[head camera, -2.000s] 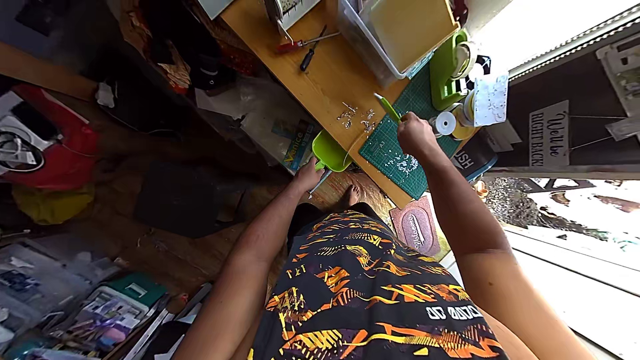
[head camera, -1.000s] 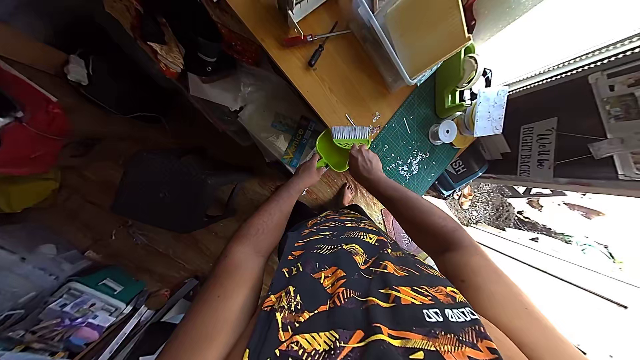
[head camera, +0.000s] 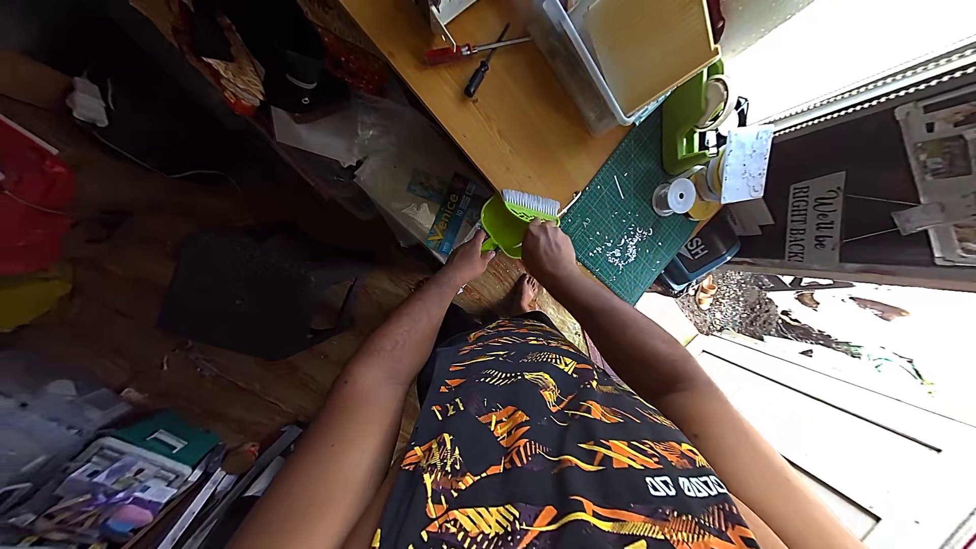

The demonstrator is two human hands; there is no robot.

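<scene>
My left hand holds a green dustpan by its handle at the edge of the wooden table. Closed around a green hand brush with white bristles is my right hand. The brush lies over the dustpan's right side, bristles facing the table. White scraps are scattered on the green cutting mat, right of my right hand. What the dustpan holds cannot be made out.
Farther back on the table are a red-handled screwdriver, a black-handled screwdriver and a clear plastic bin. A green tape dispenser and a white spool stand by the mat. A dark chair is at left.
The right hand has moved from over the mat to the dustpan with the brush. The pile of scraps seen earlier on the bare wood by the mat is mostly gone from there.
</scene>
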